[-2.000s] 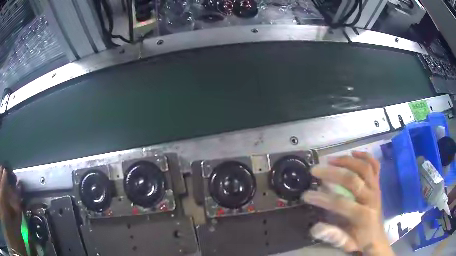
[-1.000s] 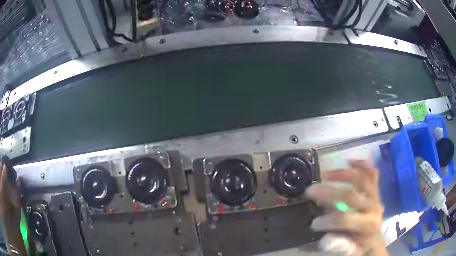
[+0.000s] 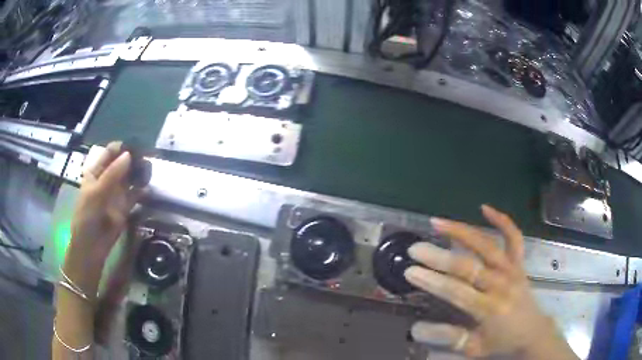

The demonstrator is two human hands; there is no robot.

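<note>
A grey fixture plate point(image 3: 310, 309) lies on the near ledge with two black round speaker drivers. The left driver point(image 3: 321, 247) is uncovered. My right hand point(image 3: 486, 288), with pale finger cots, has its fingers spread over the right driver point(image 3: 394, 261) and partly hides it. A second fixture point(image 3: 224, 281) lies turned sideways at left, with one driver point(image 3: 158, 260) above a flat black disc with a pale centre point(image 3: 149, 330). My left hand point(image 3: 102, 204) is raised at the belt's near rail, its fingertips closed on a small dark round part point(image 3: 141, 171), blurred.
The green belt point(image 3: 408, 140) carries a fixture with two silvery ring-like parts point(image 3: 229, 133) at left and another fixture point(image 3: 577, 204) at right. Metal rails point(image 3: 204, 190) border the belt. Clear trays point(image 3: 486, 42) stand behind. A blue bin point(image 3: 623, 323) is at the right edge.
The view has swung left. A fixture with ring-like parts now shows fully on the belt. My left hand has come fully into view with the dark part. My right hand reaches over the right driver.
</note>
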